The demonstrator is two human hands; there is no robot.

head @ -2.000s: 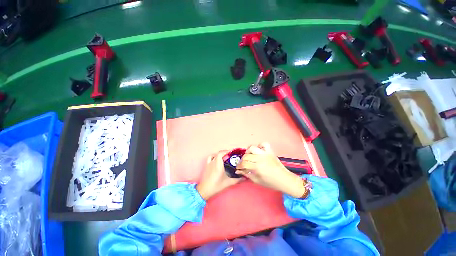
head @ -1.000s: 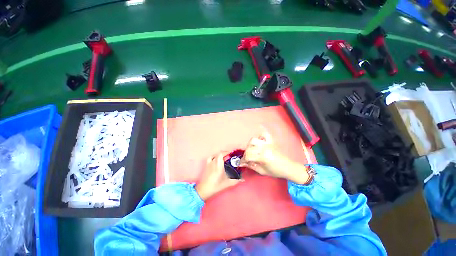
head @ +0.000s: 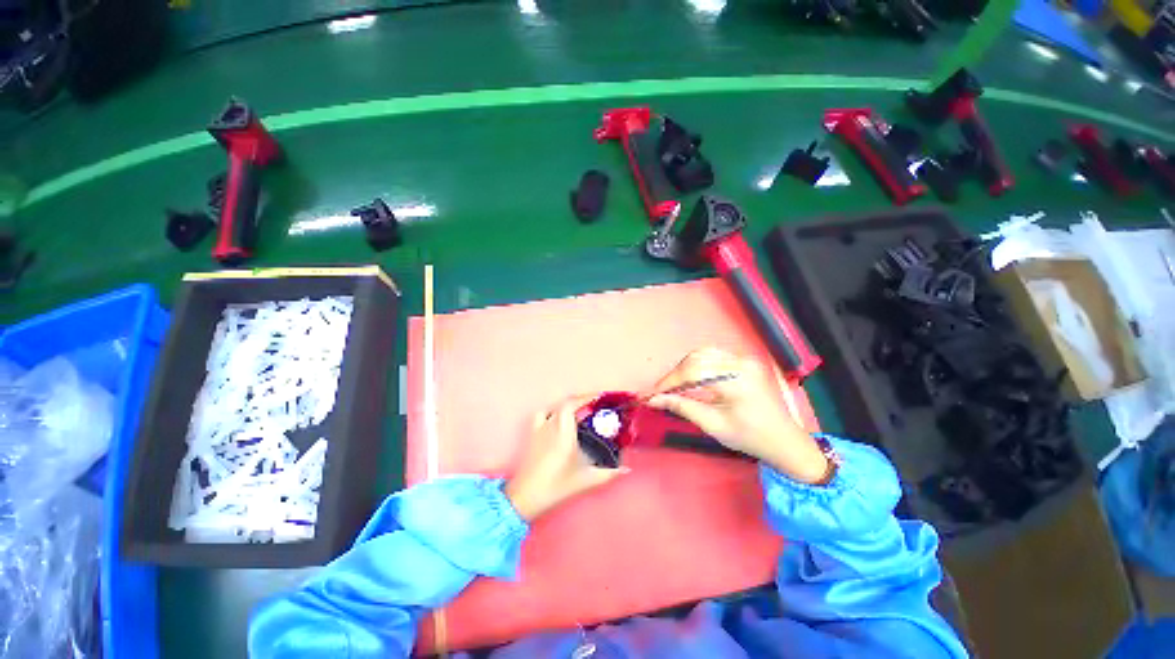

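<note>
A red-and-black tool body [head: 655,427] lies on the salmon-red mat [head: 541,348], its end opening with a pale round insert [head: 606,422] facing up towards me. My left hand [head: 562,461] grips the body at this end from the left. My right hand [head: 716,407] is just right of the opening and pinches a thin slim tool [head: 702,384], whose tip points left towards the opening. Whether the tip touches the body cannot be told. Part of the handle runs right, partly hidden under my right hand.
A foam tray of white parts [head: 384,386] stands left, beside a blue bin [head: 134,386]. A foam tray of black parts [head: 805,245] and a cardboard box [head: 1118,290] are at right. Another tool body [head: 763,306] lies across the mat's upper right corner. More bodies [head: 240,206] lie on the green surface.
My right hand has moved right, off the opening, and the slim tool now shows in it. My left hand stays on the body. The bodies on the green surface appear shifted slightly left.
</note>
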